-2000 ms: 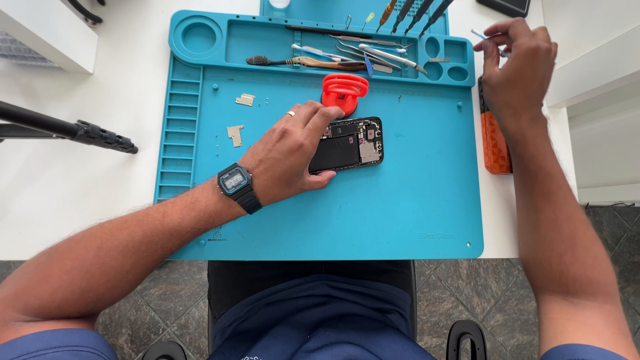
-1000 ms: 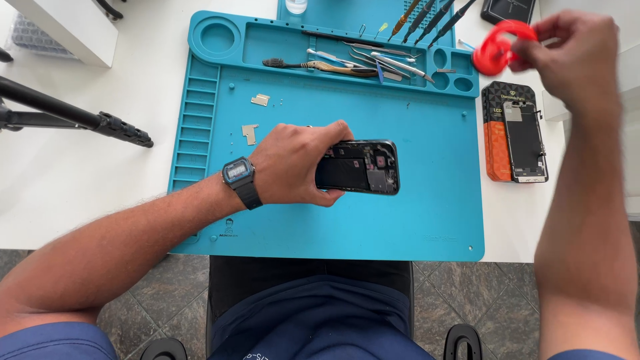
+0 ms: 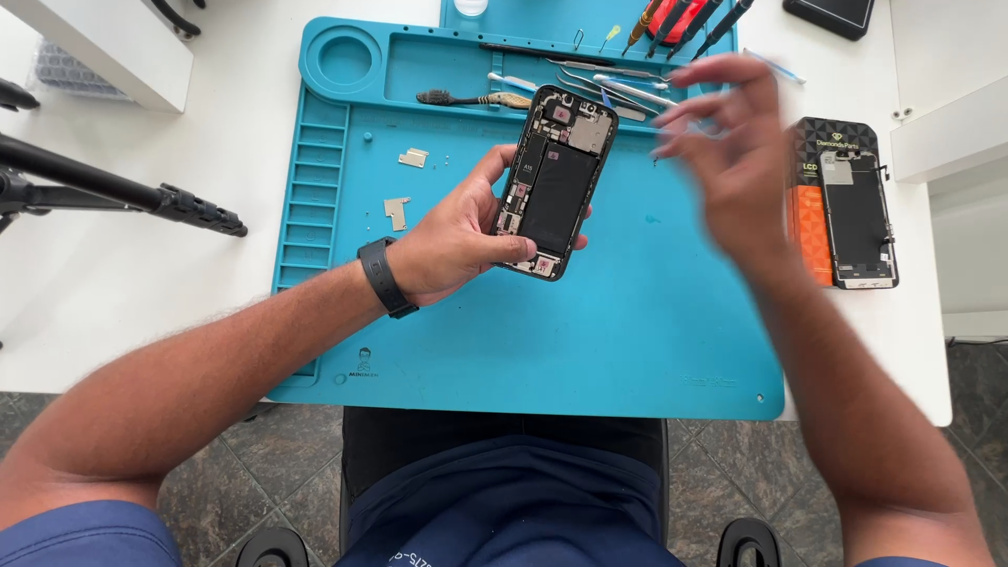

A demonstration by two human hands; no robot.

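Note:
My left hand (image 3: pixel 472 228) holds an opened smartphone (image 3: pixel 555 181) upright and slightly tilted above the blue silicone repair mat (image 3: pixel 614 339); its battery and circuit board are exposed. My right hand (image 3: pixel 732 134), blurred, is raised over the mat's upper right part, near the tweezers (image 3: pixel 610 90). The thumb and fingertips are apart, and nothing is plainly held. Two small metal shield plates (image 3: pixel 413 158) (image 3: pixel 396 213) lie on the mat left of the phone, with tiny screws around them. A red suction tool (image 3: pixel 679 20) sits behind the upright screwdrivers (image 3: pixel 685 27).
A phone screen assembly (image 3: pixel 858 220) rests on an orange and black box (image 3: pixel 807 228) to the right. A toothbrush (image 3: pixel 472 99) and cotton swabs lie in the mat's tray. A black tripod leg (image 3: pixel 118 189) reaches in from the left. A black box (image 3: pixel 831 16) stands at the top right.
My left hand has raised and turned the phone more upright. The red suction tool, in my right hand one second ago, now sits behind the screwdrivers, let go.

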